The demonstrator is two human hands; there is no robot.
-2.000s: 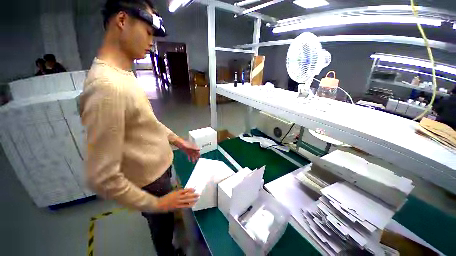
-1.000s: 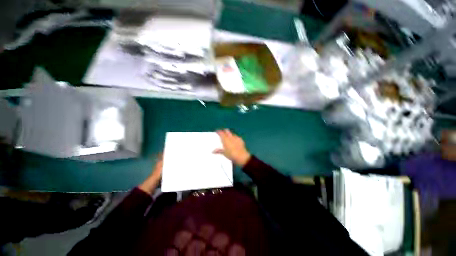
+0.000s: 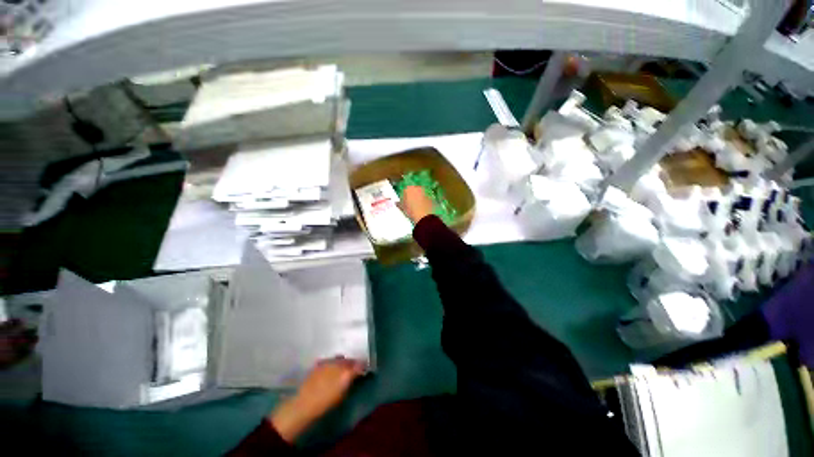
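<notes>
An open gift box (image 3: 326,303) stands on the green bench, its hinged lid raised at its left side. My left hand (image 3: 319,393) holds the box's near edge by the right corner. My right hand (image 3: 416,203) is inside the brown parts bin (image 3: 379,253), at the bright green pieces (image 3: 437,198). Whether its fingers hold any piece cannot be told. White instruction cards (image 3: 382,214) with a red mark lie in the bin's left part. A second open gift box (image 3: 94,344) stands directly to the left, with a white item inside.
Stacked white inner trays (image 3: 277,170) stand behind the boxes on a white board (image 3: 192,236). Bagged products (image 3: 625,232) crowd the right. Flat carton blanks (image 3: 714,411) stand in a yellow-edged rack at lower right. A white shelf (image 3: 402,31) crosses overhead. Another person's hand (image 3: 16,341) shows at far left.
The closed white carton held between both hands now stands open beside the other box. My right hand has moved forward into the brown bin. My left hand stays at the box.
</notes>
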